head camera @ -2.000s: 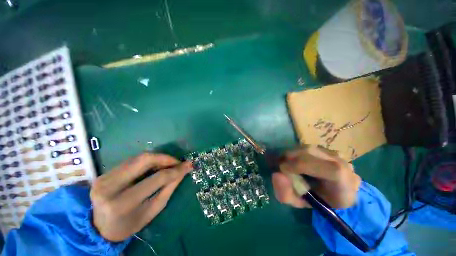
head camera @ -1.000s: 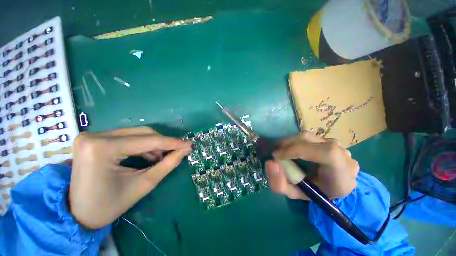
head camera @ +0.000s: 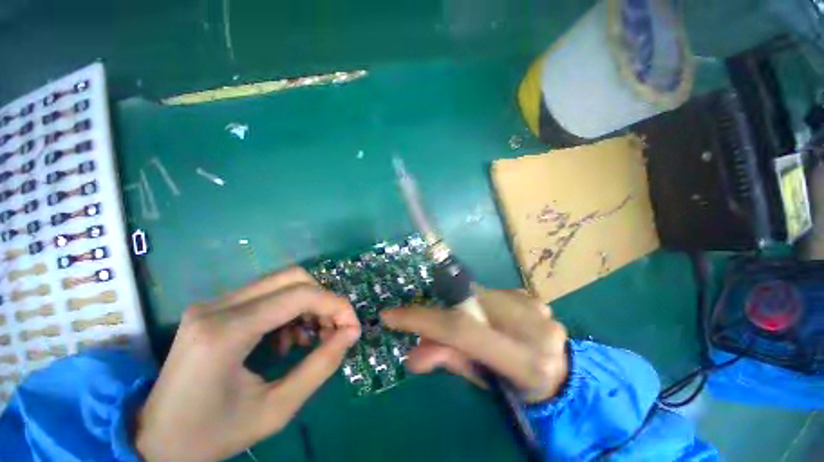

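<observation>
The green circuit board panel (head camera: 384, 271) lies on the mat in front of me, partly hidden by both hands. My left hand (head camera: 257, 347) is over its left side, thumb and index fingertips pinched together; whether they hold anything small is not visible. My right hand (head camera: 492, 343) is at the board's right side, closed on the soldering iron (head camera: 456, 284). Its index fingertip points in over the middle of the board, close to my left fingertips. The iron's metal tip is blurred and points up and away, past the board's far edge.
A white component tray (head camera: 113, 262) stands at left. A tan pad (head camera: 574, 212) with dark scraps lies at right, beside a black box (head camera: 709, 180). A white and yellow roll (head camera: 605, 72) stands behind it. A red-centred device (head camera: 770, 307) and cords are at far right. Clear strips lie on the mat.
My left hand has moved right, from the board's left edge to over it. My right hand has moved left over the board, and the iron has swung to point more steeply away.
</observation>
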